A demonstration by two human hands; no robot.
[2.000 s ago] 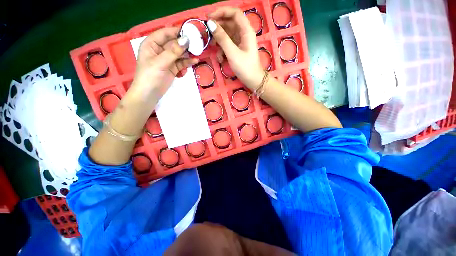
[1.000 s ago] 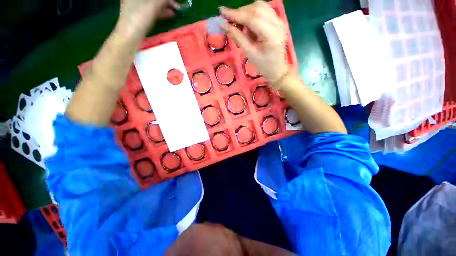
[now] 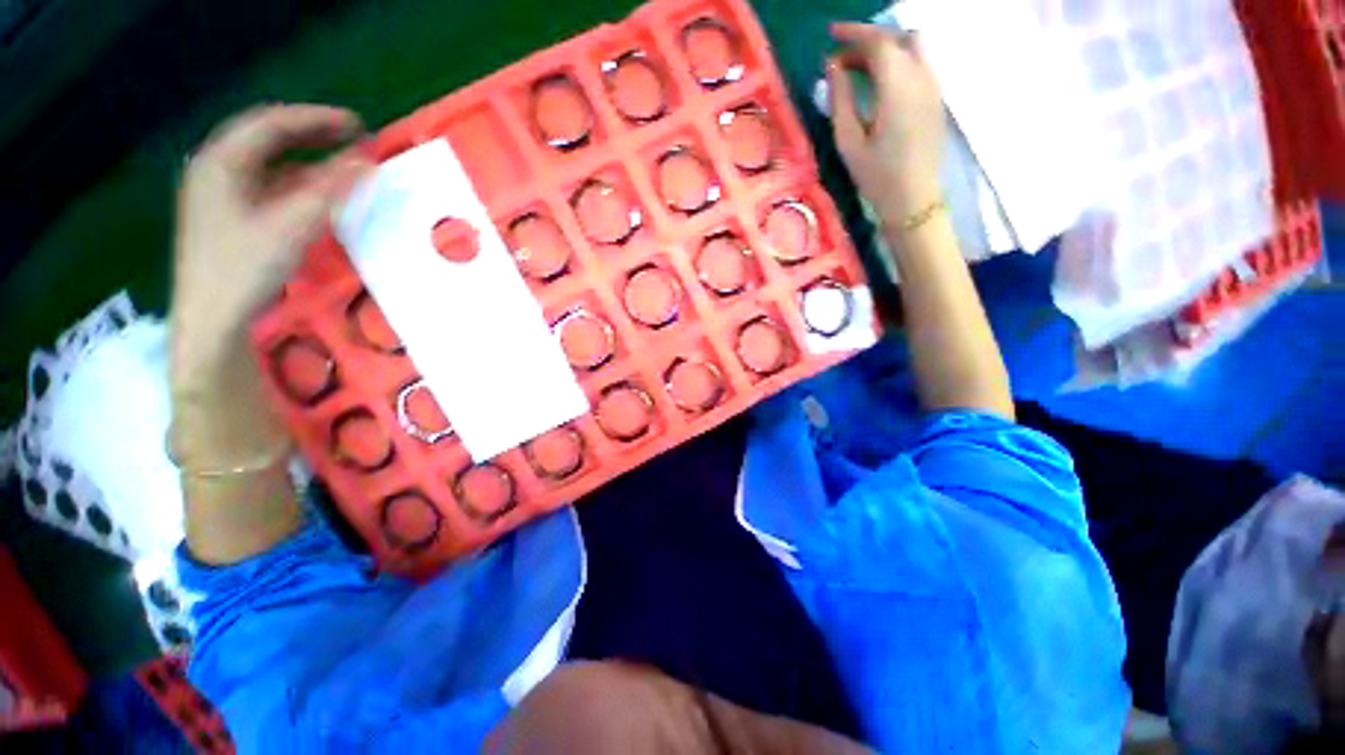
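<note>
A red tray [image 3: 502,136] of square pockets lies tilted in front of me, most pockets holding a thin dark ring [image 3: 651,295]. A white die-cut strip [image 3: 472,342] lies across its left part, with one round hole near the top showing red. My left hand [image 3: 269,207] is blurred over the tray's upper left corner, fingertips by the strip's top end; whether it grips anything is unclear. My right hand [image 3: 885,126] is off the tray's right side, thumb and forefinger apart, with nothing visible in it. White shows inside the ring in the lower right corner pocket [image 3: 828,310].
Spent die-cut sheets [image 3: 111,428] lie in a messy pile on the left of the green bench. Fresh white sheets [image 3: 1018,133] and a tray stack under translucent film [image 3: 1165,162] stand at the right. More red trays show at lower left. Grey cloth shows at lower right.
Both hands have moved apart, the left down to the tray's left side, the right out past its right side. The whitish piece at my right fingertips no longer shows. The tray appears more tilted.
</note>
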